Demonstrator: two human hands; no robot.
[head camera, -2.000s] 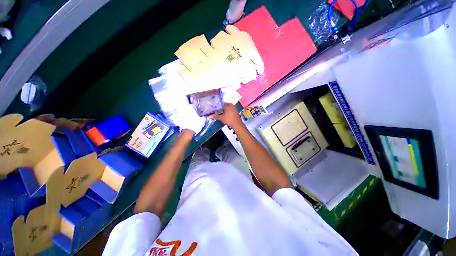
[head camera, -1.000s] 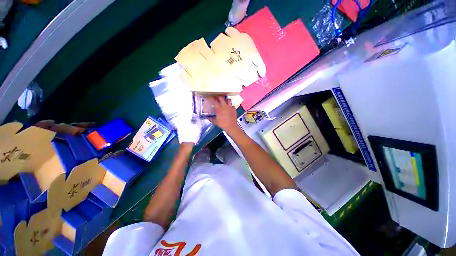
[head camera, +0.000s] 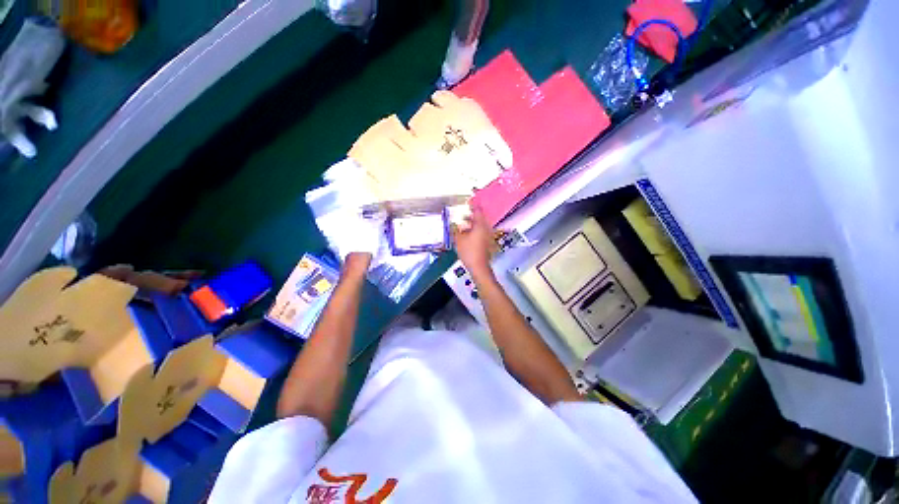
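Observation:
A small clear plastic pack (head camera: 420, 233) with a dark edge and a pale face lies in front of me between my hands. My right hand (head camera: 471, 236), bare, is at its right edge, fingers bent against it. My left hand (head camera: 357, 236), in a white glove, is at its left side; it blends into the bright white sheets, so its fingers are hard to see. Tan box blanks (head camera: 424, 148) with cut flaps and black print lie just beyond the pack, over the white sheets.
Red card sheets (head camera: 532, 123) lie right of the blanks. Blue retail boxes (head camera: 246, 364) with open tan flaps stand at left, beside a printed card (head camera: 303, 293) and a blue-and-red item (head camera: 231, 292). The white machine (head camera: 789, 177) is at right. Another person's hand (head camera: 459, 61) shows at top.
The view has shifted. My right hand has moved from on top of the pack to its right edge, and the pack's pale face now shows.

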